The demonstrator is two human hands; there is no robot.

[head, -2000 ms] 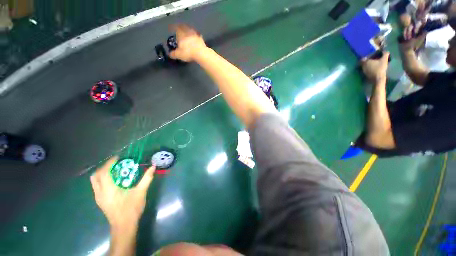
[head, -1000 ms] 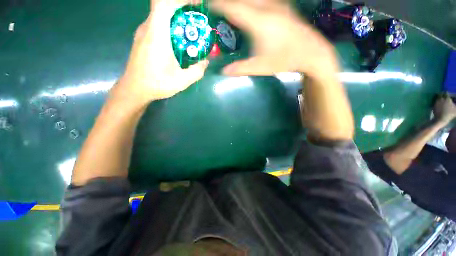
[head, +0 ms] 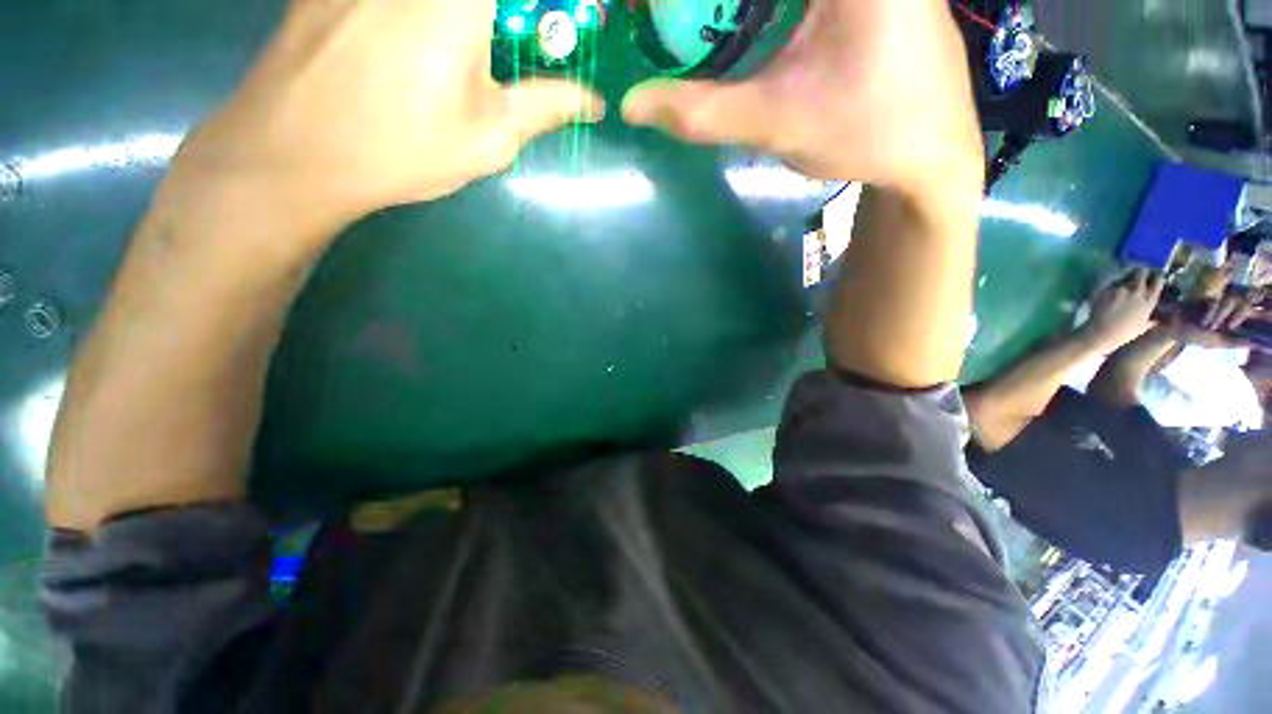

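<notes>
A lit LED circuit board (head: 555, 31) glows green-white at the top edge, partly cut off. My left hand (head: 419, 105) is around it, thumb below it. A round end cap (head: 693, 28) with dark marks and a black rim is at the top edge, right of the board, tinted green by the light. My right hand (head: 837, 105) holds it from the right, thumb below. Both thumb tips are close together but apart. The fingertips of both hands are cut off by the top edge.
Two black cylindrical units (head: 1071, 95) with lit faces stand at the upper right. A white slip (head: 834, 223) lies beside my right forearm. Clear rings (head: 42, 320) lie at the far left. A blue bin (head: 1183, 212) and another person's arms (head: 1074, 342) are at the right.
My right hand was blurred beside the end cap and is now at it. The cap's face now shows rounder and larger. The view has shifted, so both hands sit higher in the picture.
</notes>
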